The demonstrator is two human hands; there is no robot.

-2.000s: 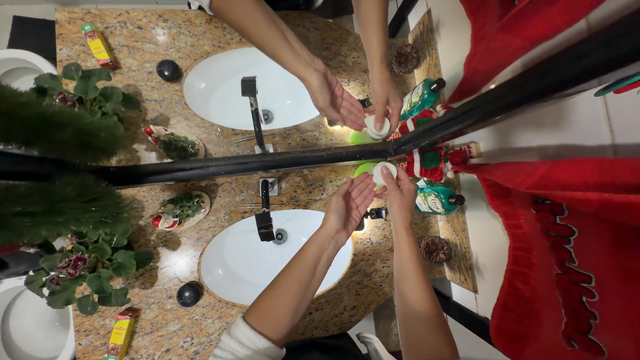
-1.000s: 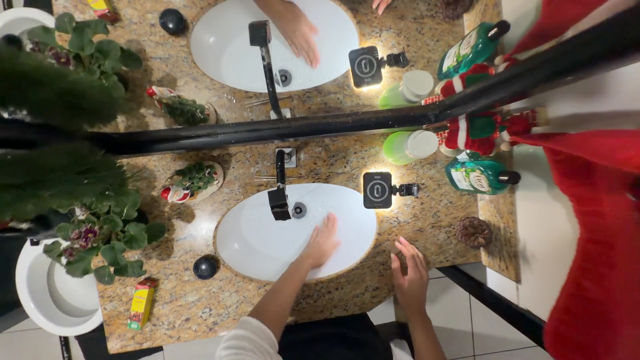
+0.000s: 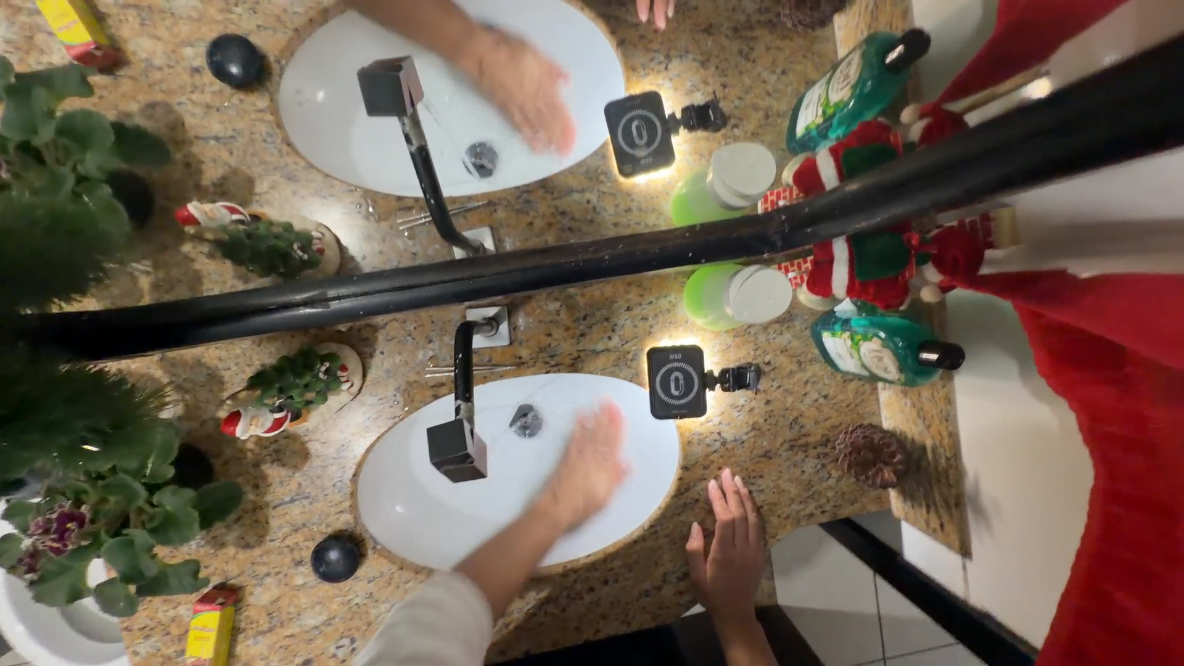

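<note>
My left hand (image 3: 590, 462), blurred, is over the white oval sink basin (image 3: 435, 518), right of the metal drain (image 3: 525, 421); nothing shows in it. A black faucet (image 3: 462, 398) with a boxy head reaches over the basin. My right hand (image 3: 729, 546) lies palm down at the counter's front edge, fingers spread slightly, holding nothing. Beyond it, a lit black square lamp (image 3: 677, 382) on a small mount lies beside the basin. A green jar with a white lid (image 3: 760, 296) stands near a teal bottle (image 3: 874, 349) and a red and green cloth Christmas figure (image 3: 860, 268).
A mirror with a black frame (image 3: 592, 264) repeats the scene above. On the granite counter (image 3: 573, 610) are a round black object (image 3: 335, 558), a yellow and red box (image 3: 211, 629), a Santa figurine (image 3: 254, 421), a potted plant (image 3: 139, 546) and a pine cone (image 3: 871, 455). Red cloth (image 3: 1128, 481) hangs right.
Two seconds ago both hands were together at a white round lid by the green jar. They have parted: the left moved over the basin, the right to the counter edge. The view has shifted.
</note>
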